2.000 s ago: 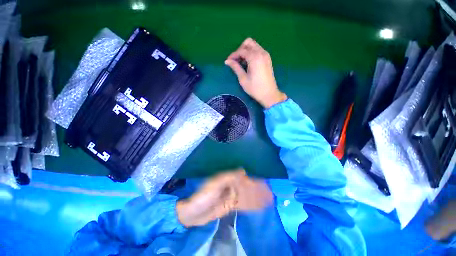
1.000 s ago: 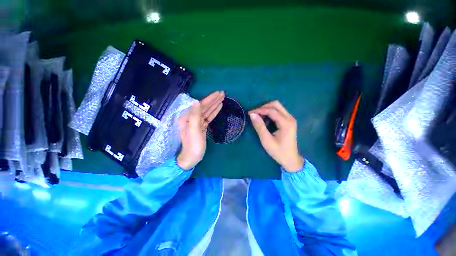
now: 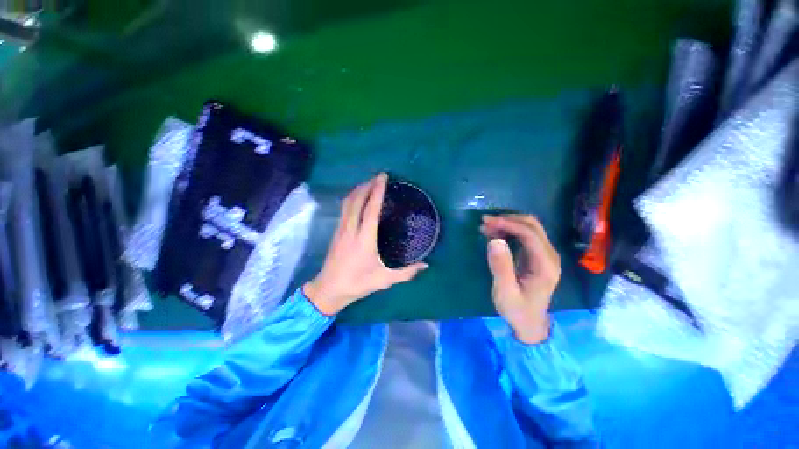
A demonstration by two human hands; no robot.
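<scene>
The round, dark screw dish point(image 3: 410, 224) sits on the green mat, its right part speckled. My left hand point(image 3: 350, 250) is around its left and lower rim, fingers at the upper left and thumb below. My right hand point(image 3: 526, 267) is to the right of the dish, thumb and fingers curled but apart, with nothing visible in it. Tiny bright specks lie on the mat just above its fingertips, too small to tell. The black housing point(image 3: 188, 237) with white bracket shapes lies tilted at the left.
Bubble-wrap point(image 3: 273, 263) lies under the housing. The screwdriver point(image 3: 603, 210) with its orange-red part lies at the right. Sleeved stacked housings point(image 3: 66, 245) stand at the far left. More white sheets point(image 3: 718, 228) and black panels are at the right edge.
My left hand has moved from above the dish's left side to hold its rim. My right hand has moved right and down, away from the dish. The view has shifted slightly.
</scene>
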